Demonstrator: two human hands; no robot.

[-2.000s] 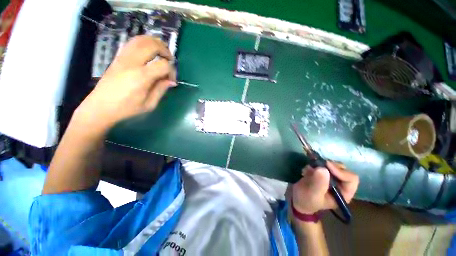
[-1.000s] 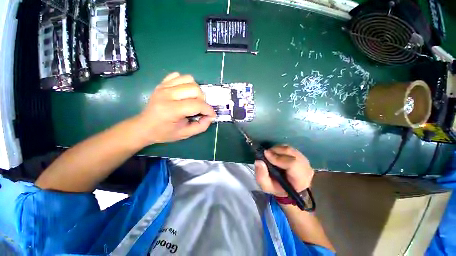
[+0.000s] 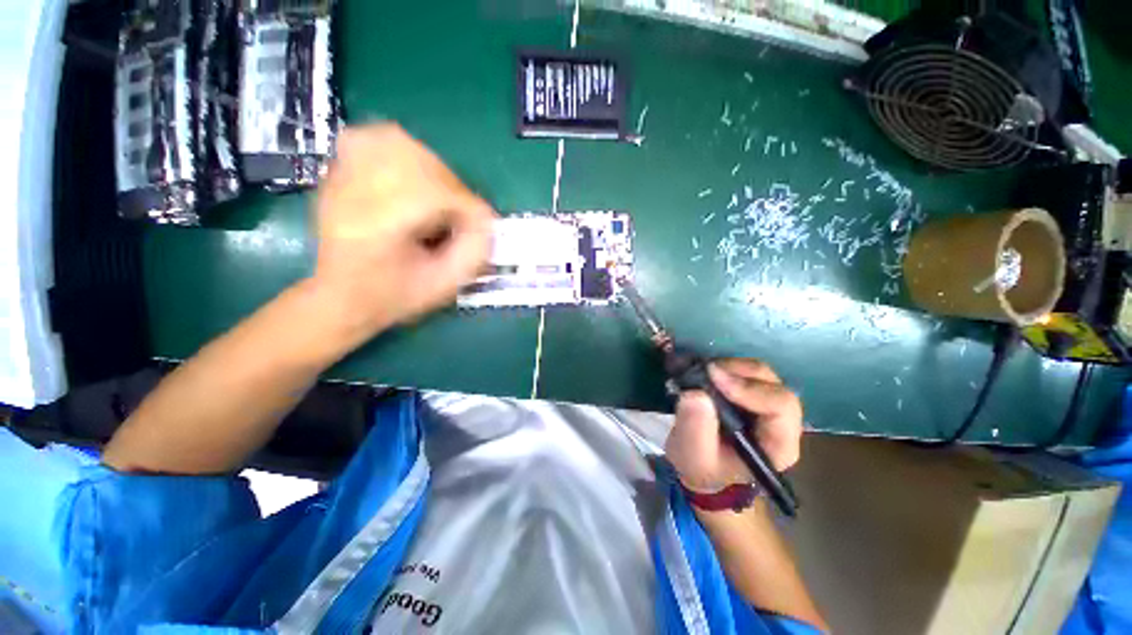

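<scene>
A white and silver board assembly (image 3: 534,263) lies flat in front of me, its dark components at the right end. My right hand (image 3: 741,422) holds a black soldering iron (image 3: 714,395); its metal tip is at the board's right end. My left hand (image 3: 395,233) is blurred, over the board's left end, fingers curled; I cannot tell whether it holds anything. A black battery (image 3: 572,96) with white print lies behind the board.
Stacked board assemblies (image 3: 286,93) stand at the back left. Tiny white slivers (image 3: 776,223) are scattered right of centre. A round-grilled fan (image 3: 950,106), a cardboard tube (image 3: 987,266) and a carton (image 3: 1018,533) are at the right. A pale rail (image 3: 757,25) runs along the back.
Since one second ago my left hand has moved left and up, off the middle of the board. The iron has shifted slightly right, its tip now at the board's right end.
</scene>
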